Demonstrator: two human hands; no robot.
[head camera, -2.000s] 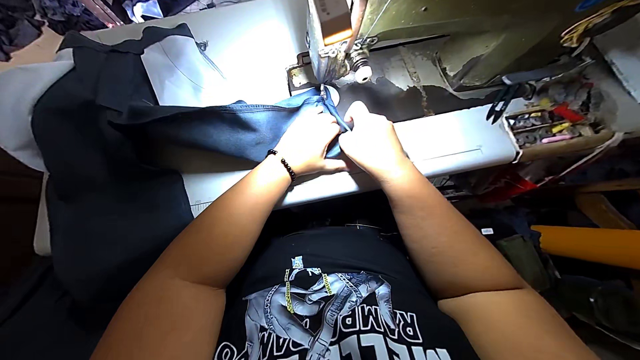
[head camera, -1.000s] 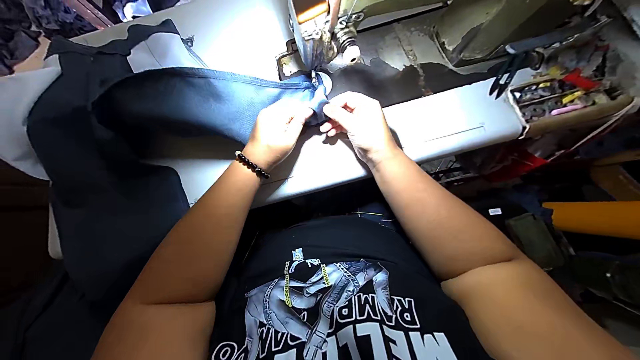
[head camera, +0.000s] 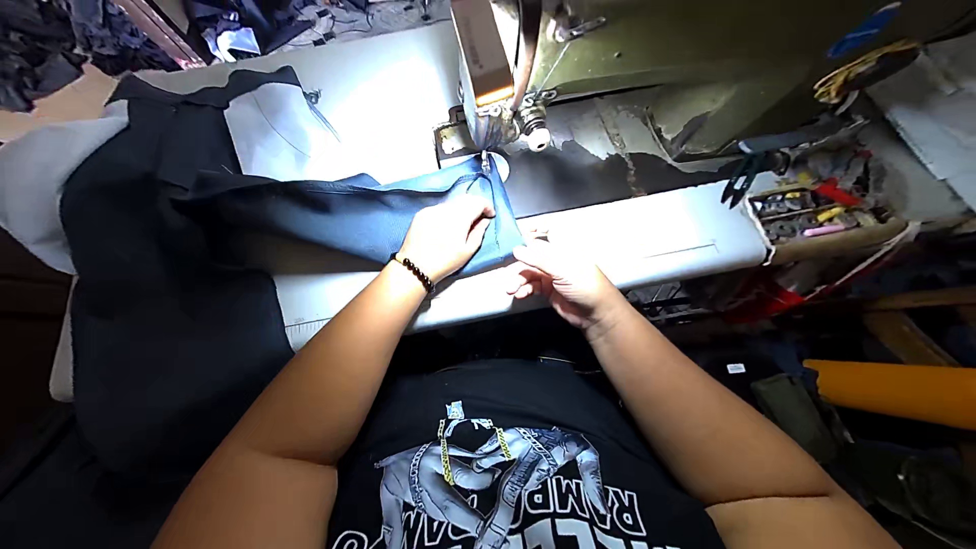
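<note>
A dark blue cloth piece (head camera: 335, 221) runs from the left up to the presser foot (head camera: 486, 162) of a green sewing machine (head camera: 656, 53). On top of the cloth, near the foot, lies my left hand (head camera: 451, 235), fingers bent and pressing on it; a black bead bracelet (head camera: 413, 273) circles the wrist. At the cloth's right edge, my right hand (head camera: 560, 276) has its thumb and index finger at the corner, the other fingers loosely bent. Whether it pinches the corner is hard to tell. More black cloth (head camera: 175, 305) hangs over the table's front left.
Thread snips (head camera: 736, 179) lie beside a parts tray (head camera: 831, 248) with bobbins and small coloured things, right of the machine. An orange roll (head camera: 892, 393) is at far right. Dark scraps (head camera: 99, 38) pile at the back left. White fabric (head camera: 274, 126) lies left of the machine head.
The cloth's end by the foot, bunched between both hands a second ago, now lies flatter with its corner spread. My right hand has shifted toward me, to the cloth's near corner.
</note>
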